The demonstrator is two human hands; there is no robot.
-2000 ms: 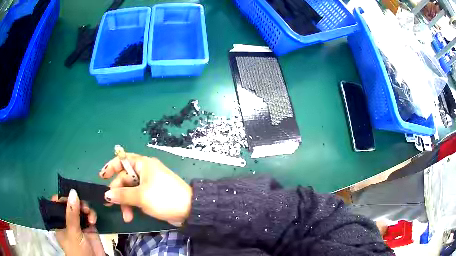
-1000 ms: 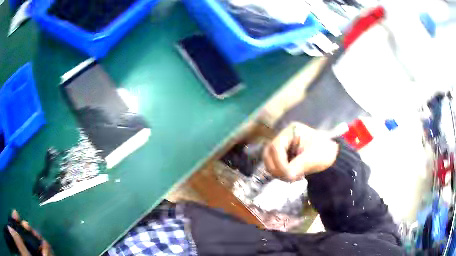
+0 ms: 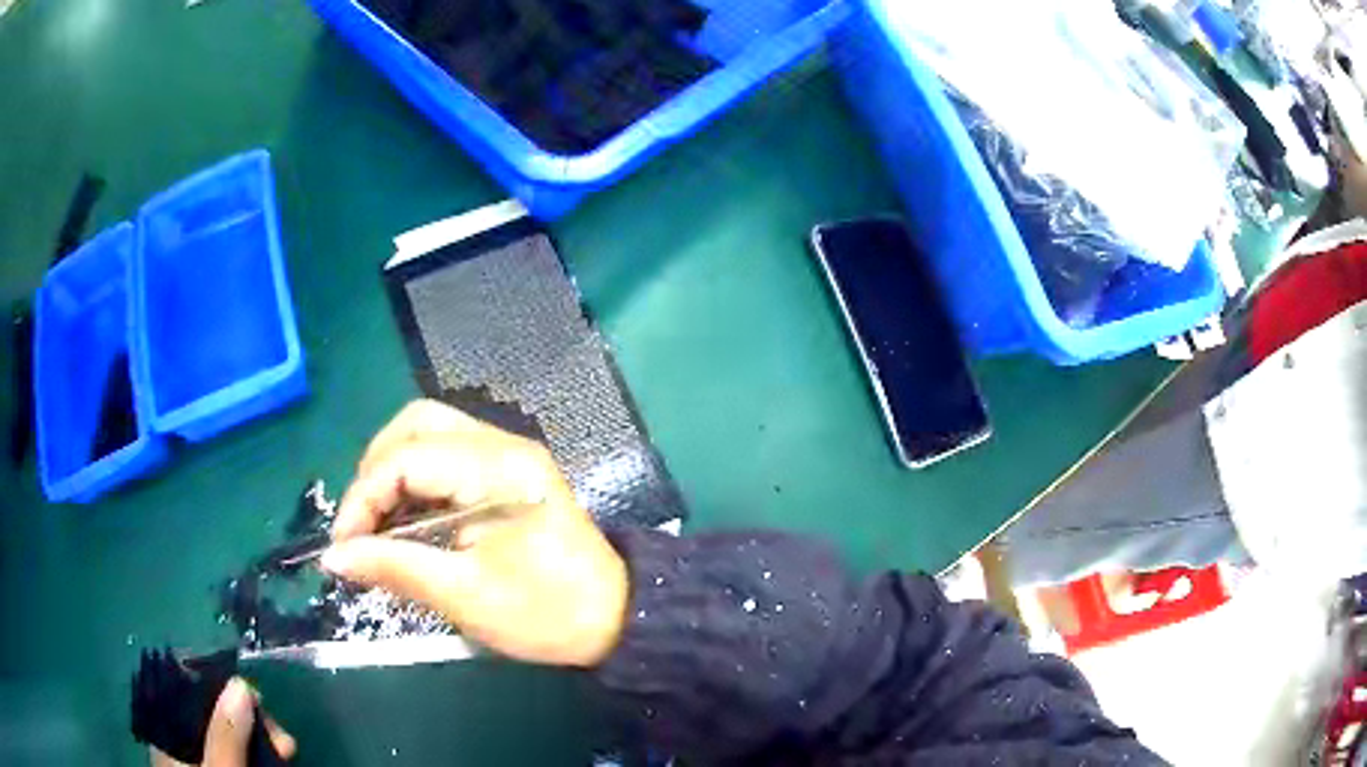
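Observation:
My right hand (image 3: 477, 543) holds slim metal tweezers (image 3: 435, 523), their tip over the pile of loose small bits. The black bits (image 3: 248, 599) lie on the pile's left and white bits (image 3: 375, 611) on its right, partly under my hand. My left hand (image 3: 233, 731), cut off by the bottom edge, holds a fanned stack of black fabric strips (image 3: 177, 701). The dotted black sheet (image 3: 517, 337) lies beyond my right hand, its near end partly covered. A white flat stick (image 3: 352, 653) lies along the near side of the pile.
Two joined small blue trays (image 3: 225, 307) stand at the left. A large blue basket (image 3: 562, 173) with black pieces is at the top, another blue basket (image 3: 982, 247) with clear bags at the upper right. A smartphone (image 3: 907, 345) lies beside it. Black strips lie at the far left.
My right hand has come back from off the table's right side to the pile, now with tweezers. My left hand still holds the black strips. The view has swung right and then partly back.

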